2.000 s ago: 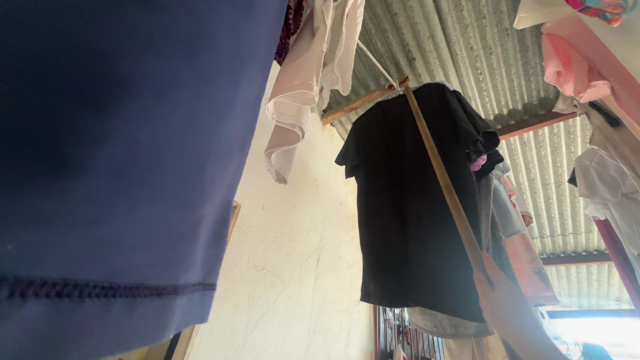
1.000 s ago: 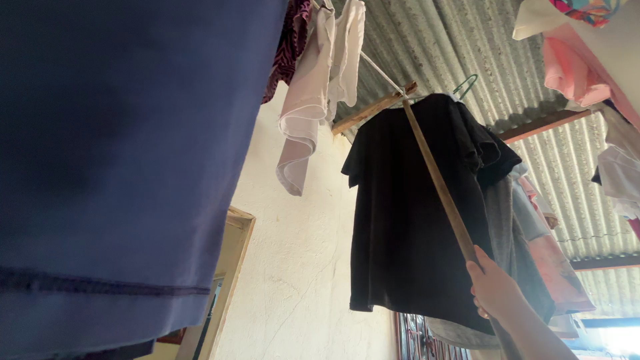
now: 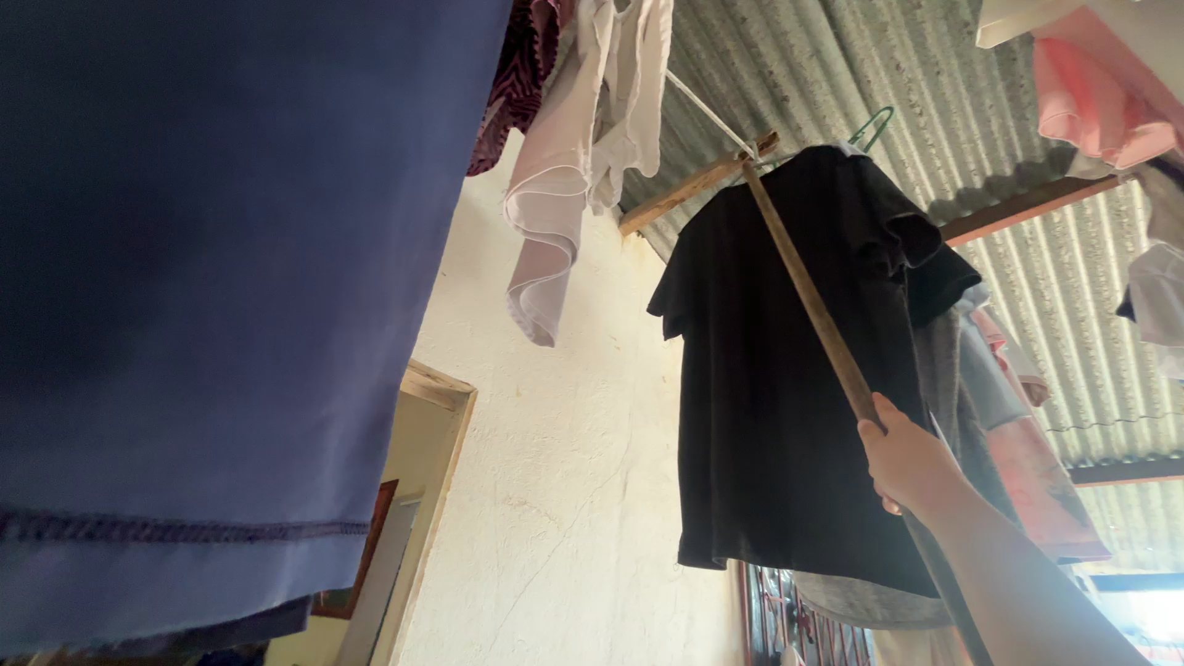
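Observation:
My right hand (image 3: 911, 458), at the lower right, is closed around a long wooden pole (image 3: 819, 310) that slants up to the left. The pole's upper end is at the top of a black T-shirt (image 3: 786, 398), by a white cord (image 3: 708, 116) and a wooden beam (image 3: 684, 196). The shirt hangs behind the pole, and a green clothes hanger (image 3: 871, 128) shows above it. More garments, grey and pink (image 3: 1031, 472), hang behind the shirt. My left hand is out of view.
A blue cloth with a stitched hem (image 3: 203, 351) fills the left side, very near. White ruffled garments (image 3: 555, 213) hang at top centre, pink cloth (image 3: 1096, 92) at top right. Behind are a plaster wall (image 3: 546, 462), a door frame (image 3: 444, 481) and a corrugated metal roof (image 3: 925, 65).
The green hanger, not visible two seconds ago, now shows above the black shirt. My right hand stays on the pole. The view has shifted somewhat, with more of the doorway showing.

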